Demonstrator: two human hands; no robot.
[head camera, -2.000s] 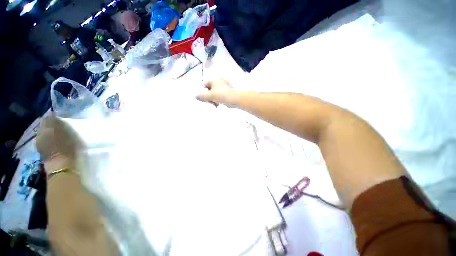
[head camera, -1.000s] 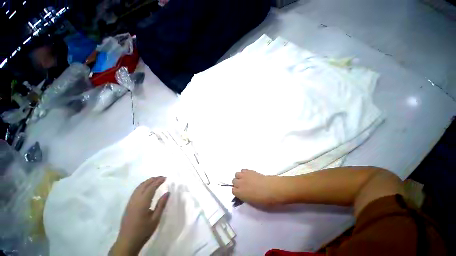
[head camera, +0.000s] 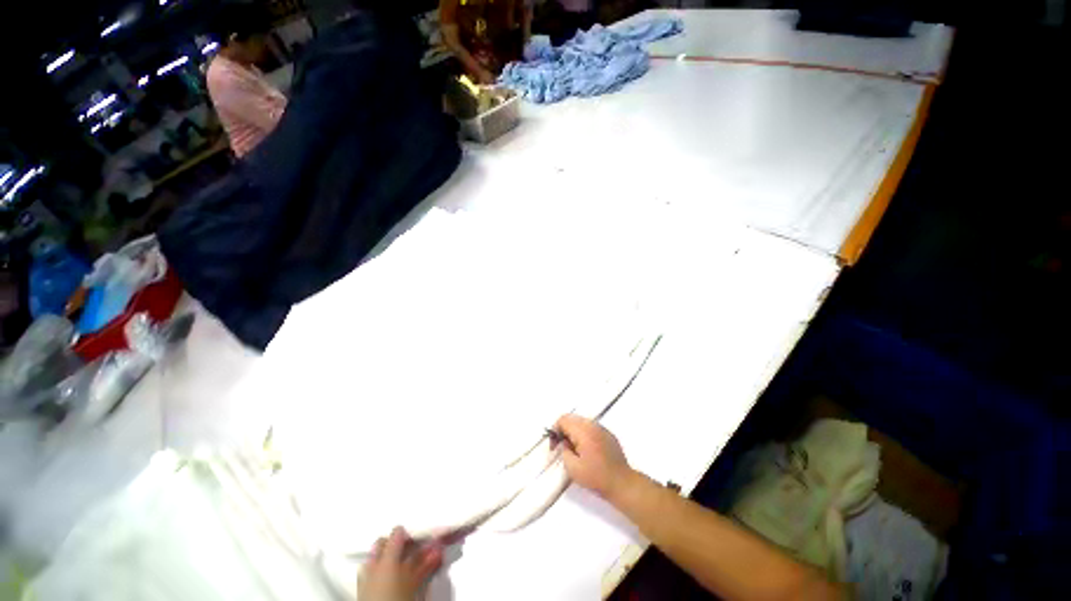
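Note:
A pile of white garments (head camera: 470, 340) lies in front of me, overexposed, with its layered edges towards me. My right hand (head camera: 593, 456) is at the near right edge of the pile, closed around dark-tipped thread snips (head camera: 556, 438); their body is hidden in the hand. My left hand (head camera: 397, 569), cut off by the bottom edge of the picture, has its fingers on the near edge of the top garment and appears to pinch it. A stack of white garments (head camera: 164, 540) lies at the lower left, blurred.
A dark navy cloth heap (head camera: 329, 176) stands behind the pile. A red basket (head camera: 106, 340) with plastic is at left. A pale basket (head camera: 491, 120) and light-blue cloth (head camera: 587, 61) lie farther back. Two people are beyond. A blue bin (head camera: 869, 376) with cream cloth (head camera: 810, 481) is beside the table at right.
The view has swung right. My left hand has moved from the left stack to the near edge of the larger pile. My right hand, with the snips, is now at that edge too.

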